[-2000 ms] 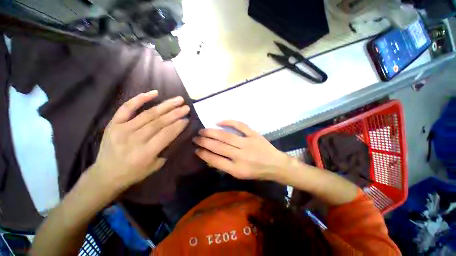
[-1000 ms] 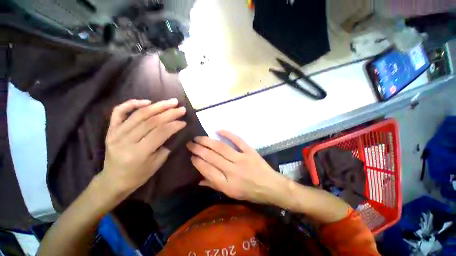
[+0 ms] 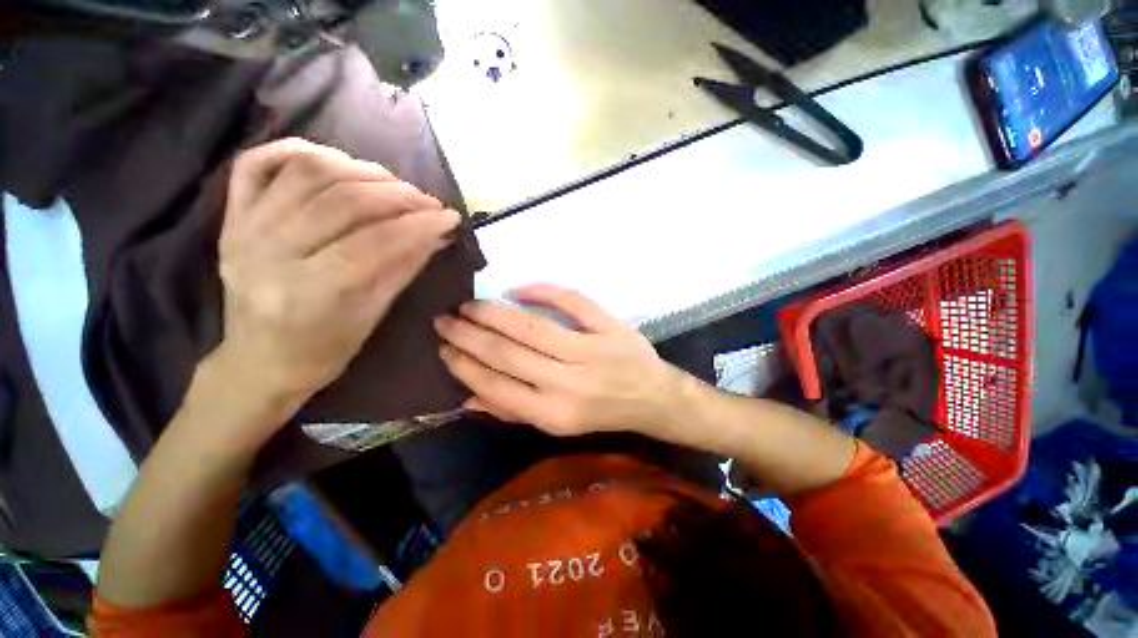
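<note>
Dark brown fabric [image 3: 387, 361] spreads over the left of the machine table and down toward my lap. My left hand [image 3: 331, 256] pinches the fabric's right edge between thumb and fingertips. My right hand [image 3: 562, 361] lies flat, its fingertips on the fabric edge lower down, with no grip on it to be seen. The machine's needle area [image 3: 287, 25] is at the top left, blurred, beside a greenish translucent piece [image 3: 402, 44]. The fabric passes under that area, where details are hidden.
Black thread snips [image 3: 784, 106] lie open on the table, near a black fabric piece [image 3: 799, 19]. A lit smartphone [image 3: 1046, 90] is at the right table end. A red basket [image 3: 1026, 361] holding brown pieces stands below right. Blue bags with white strips are at the far right.
My left hand has changed from lying on the fabric to pinching its edge, which is now slightly raised. My right hand has shifted slightly left. The whole view has also shifted.
</note>
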